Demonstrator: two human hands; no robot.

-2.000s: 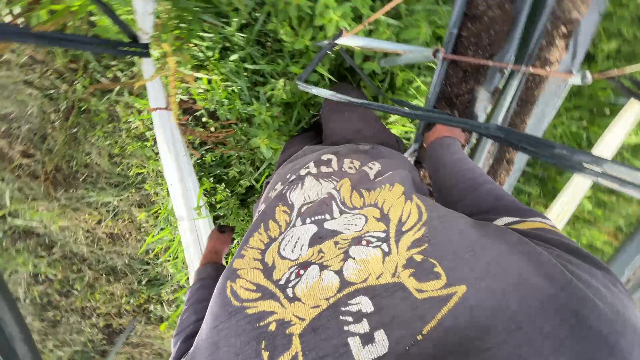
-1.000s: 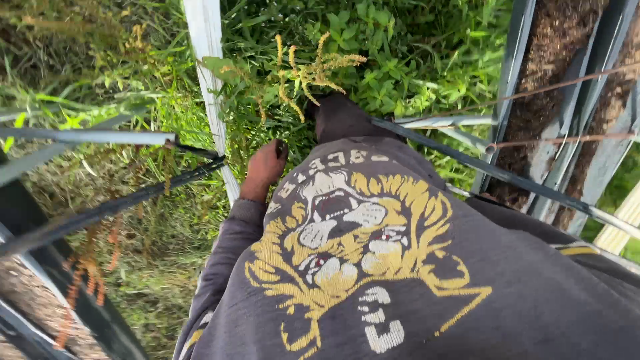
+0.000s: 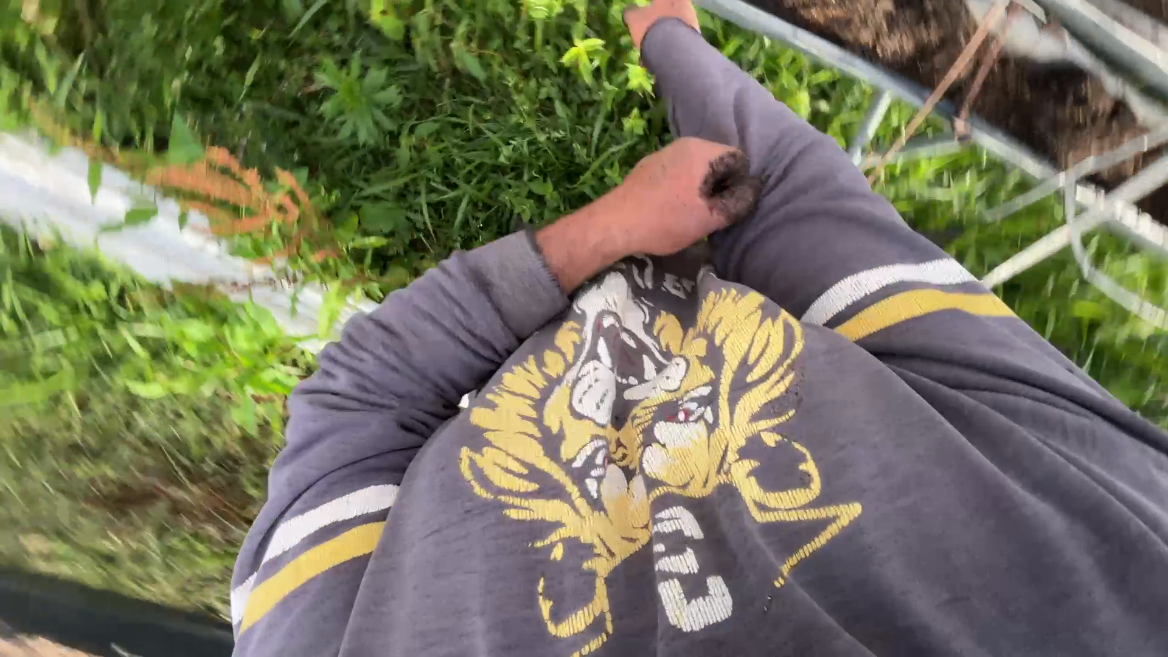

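My left hand (image 3: 671,196) is in front of my chest, its fingers curled and dark with soil at their ends. It lies against or just over the right sleeve (image 3: 730,109) of my grey sweatshirt (image 3: 867,474). Whether it holds anything is hidden. At the top edge, beyond the left hand, only part of my right hand (image 3: 662,18) shows. Its fingers are cut off by the frame, close to green weeds and a grey rail. A yellow and white lion print (image 3: 630,420) covers the front of the sweatshirt.
Grey rails (image 3: 812,46) run beside dark, soil-like material (image 3: 1031,100) at the upper right, with thin struts and rusty rods across them. A pale, blurred strip (image 3: 137,219) crosses the weeds at the left, near orange-brown plant stalks (image 3: 228,187). Grass (image 3: 438,164) grows between.
My left hand has come from the left side to in front of my chest. My right hand, out of sight one second ago, now shows at the top edge. The view has shifted strongly.
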